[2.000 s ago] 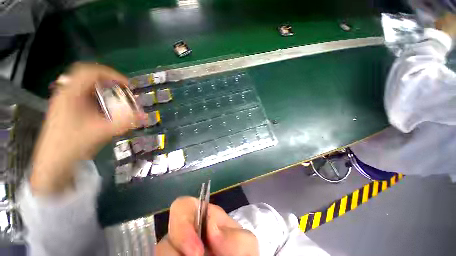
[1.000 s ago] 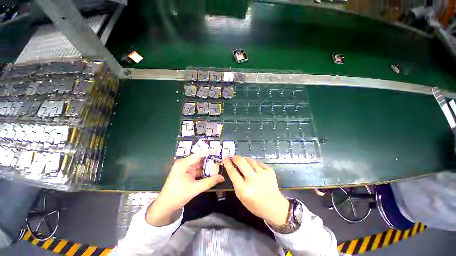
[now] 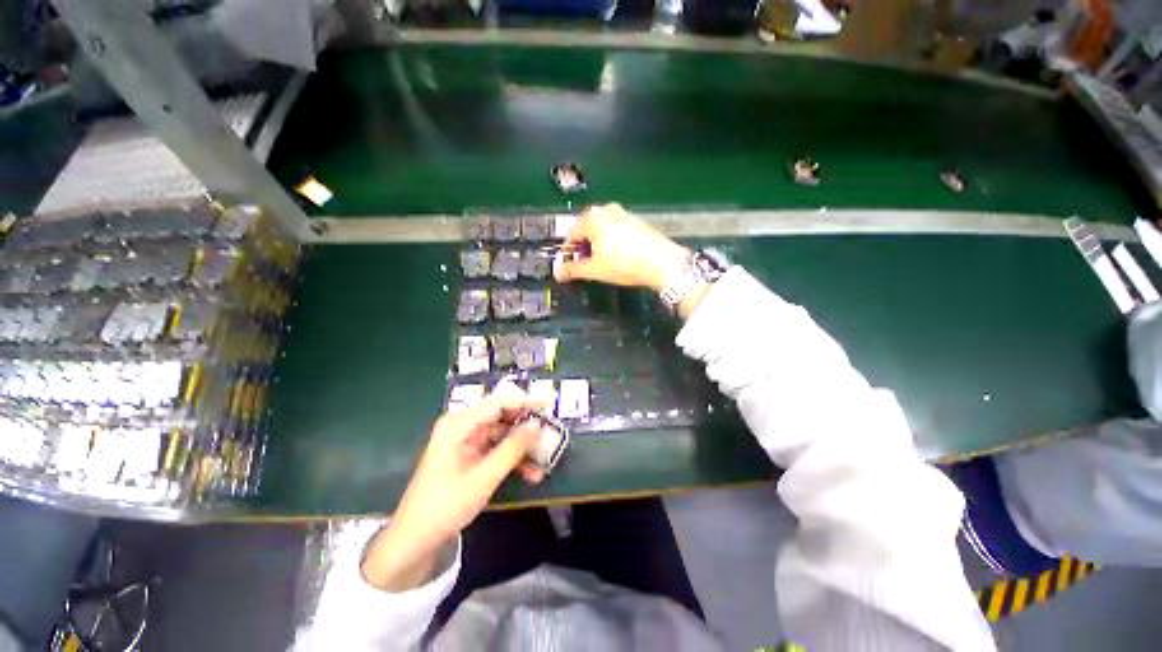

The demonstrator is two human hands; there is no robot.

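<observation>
My left hand (image 3: pixel 472 459) is at the bench's front edge, holding a small black-framed unit (image 3: pixel 548 442) with a pale inside in its fingertips. My right hand (image 3: pixel 627 250) reaches over the clear tray (image 3: pixel 644 397). Its fingertips are together at the right end of the filled pockets in the upper rows, beside a small pale piece; whether they grip it is too small to tell. Grey cells (image 3: pixel 507 304), some with yellow edges, fill the tray's left pockets. A white square cell (image 3: pixel 573 397) lies in the front row. The right forearm hides part of the tray's right side.
Stacked filled trays (image 3: pixel 96 382) stand on the left. A pale metal rail (image 3: pixel 879 223) runs behind the tray. Beyond it, small units (image 3: pixel 568 177) lie spaced along the green belt (image 3: pixel 701 115). White strips (image 3: pixel 1130 273) lie at the far right. Another person's sleeve (image 3: pixel 1083 484) shows at right.
My right hand has moved from beside the held unit up and away to the tray's upper rows. My left hand still holds the unit near the front edge. The camera view has shifted.
</observation>
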